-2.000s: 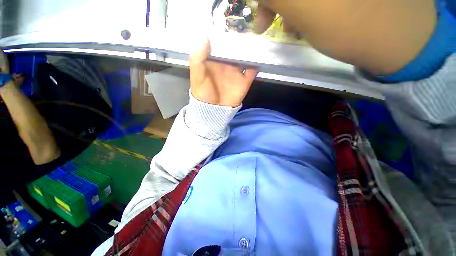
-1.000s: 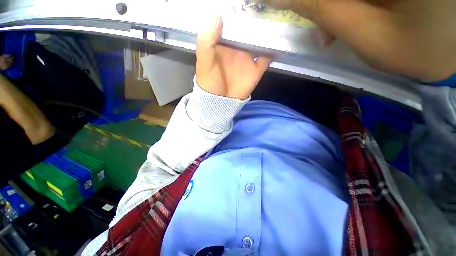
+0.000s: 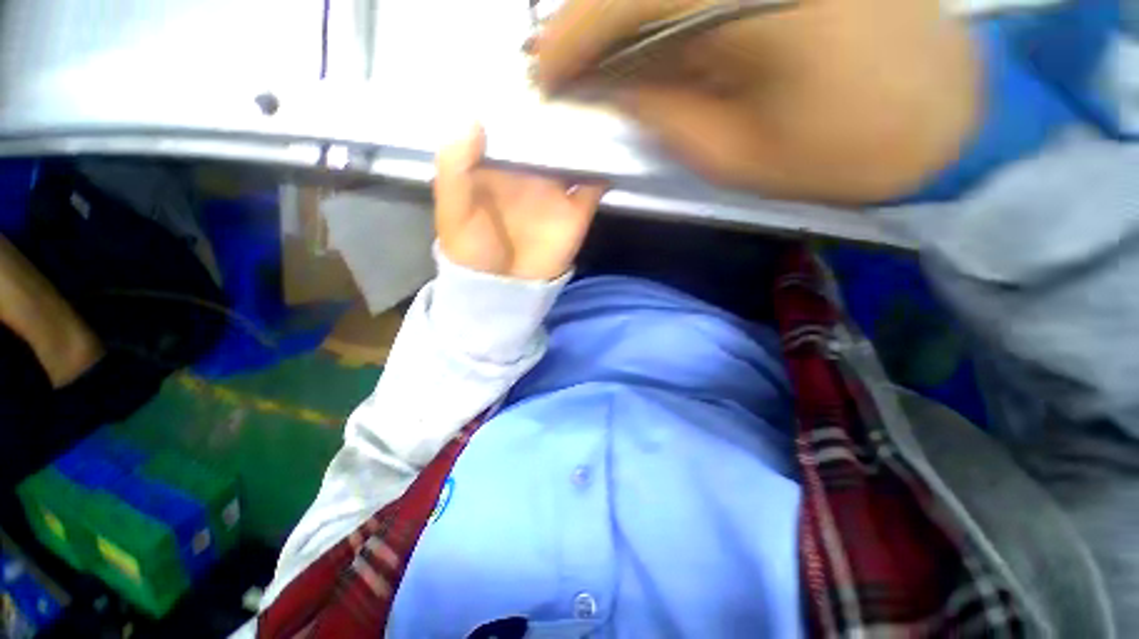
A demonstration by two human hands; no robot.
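Note:
My right hand [image 3: 799, 106], blurred, is over the bench at the top right, with a blue wrist strap [image 3: 1018, 106] on its wrist. It holds thin dark tweezers [image 3: 687, 25] that run across its fingers; their tips cannot be made out. A small dark part [image 3: 537, 13] shows beside the fingertips at the top edge; no board can be made out in the glare. My left hand [image 3: 515, 219] is at the front edge of the pale metal bench [image 3: 412, 100]. Its thumb is over the edge and its fingers are below, partly hidden.
A dark round knob or screw [image 3: 266, 104] is on the bench at left. Below it are a grey-white sheet [image 3: 375, 243] and green and blue boxes [image 3: 131, 512] on a green floor. Another person's arm [image 3: 44, 312] is at the far left.
The yellowish board area beside my right hand no longer shows. My right hand has moved left over the bench, and the tweezers now show. My left hand stays at the edge; the view has shifted.

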